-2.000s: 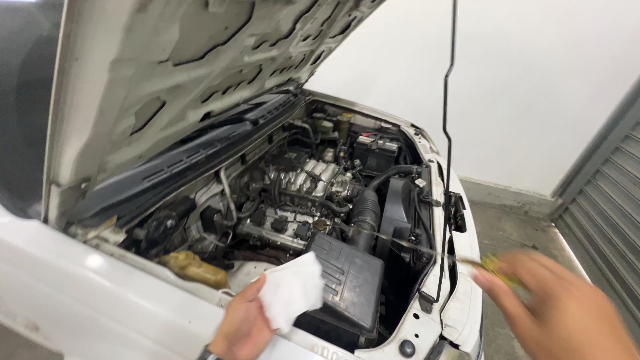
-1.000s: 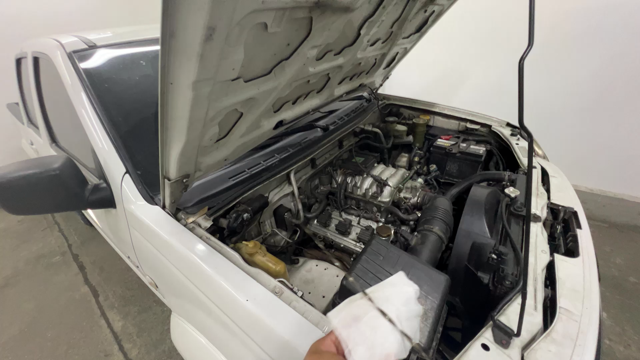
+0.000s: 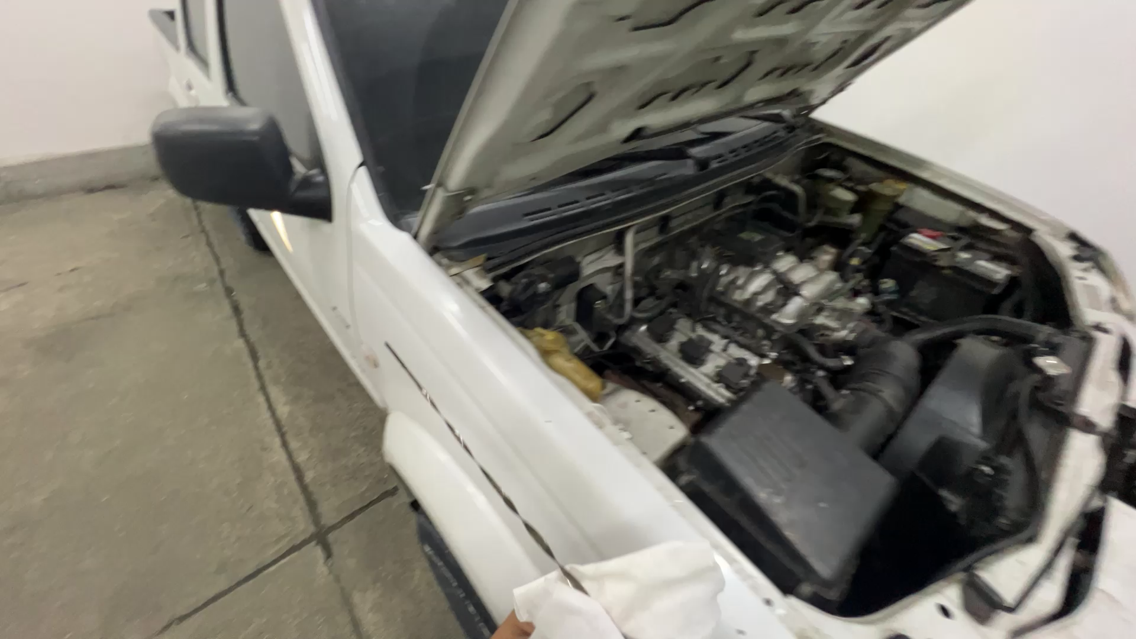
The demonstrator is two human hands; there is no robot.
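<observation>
Only a bit of my left hand [image 3: 513, 627] shows at the bottom edge, gripping a folded white paper towel or cloth [image 3: 652, 586]. A long, thin, dark metal dipstick [image 3: 484, 475] lies across the towel and extends up and left, above the white front fender [image 3: 532, 426]. Its near end is hidden below the frame. My right hand is out of view. Beyond the fender is the open engine bay, with the engine [image 3: 737, 346], a black air filter box [image 3: 790, 488] and a yellowed plastic reservoir [image 3: 564, 362].
The raised hood [image 3: 621, 80] hangs over the back of the bay. A black side mirror [image 3: 222, 160] sticks out at the left above the concrete floor [image 3: 133, 382]. The battery [image 3: 950, 275] sits at the far right corner.
My right hand, earlier on the dipstick's yellow handle, has left view. The dipstick and towel now show over the fender instead of the engine bay. The view has swung left.
</observation>
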